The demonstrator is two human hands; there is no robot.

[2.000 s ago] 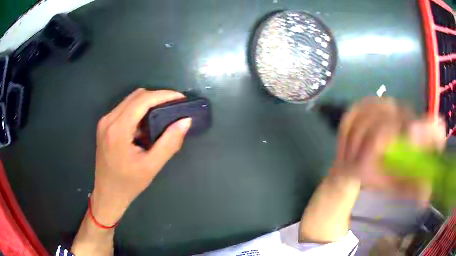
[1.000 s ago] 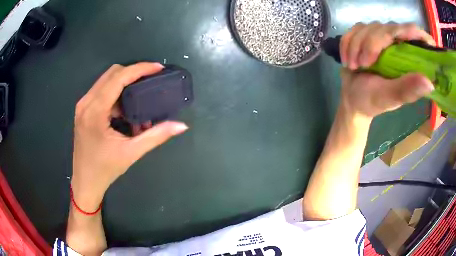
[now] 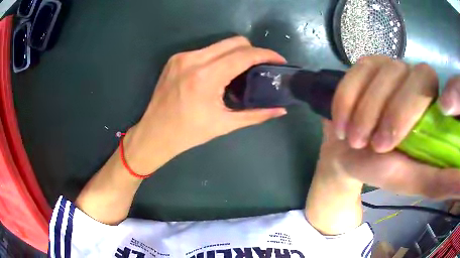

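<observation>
My left hand [image 3: 196, 95] holds a black plastic housing [image 3: 260, 90] between thumb and fingers, above the dark-green tabletop. My right hand [image 3: 383, 111] grips the lime-green electric screwdriver [image 3: 434, 136]. Its black nose [image 3: 318, 89] points left and meets or overlaps the right part of the housing; the bit tip and any screw there cannot be made out. A round black-rimmed dish [image 3: 339, 33] full of small silver screws lies at the upper right, partly behind my right hand.
Open-faced black housings [image 3: 45, 24] lie at the upper left. A red tray edge [image 3: 15, 151] runs down the left side. Loose screws [image 3: 287, 36] lie on the tabletop [image 3: 242, 166]. A black cord [image 3: 408, 207] crosses the lower right, above the floor.
The screwdriver has moved from beside the dish to the housing. My left hand has moved right in view with the housing, which is now turned. The dish appears farther right.
</observation>
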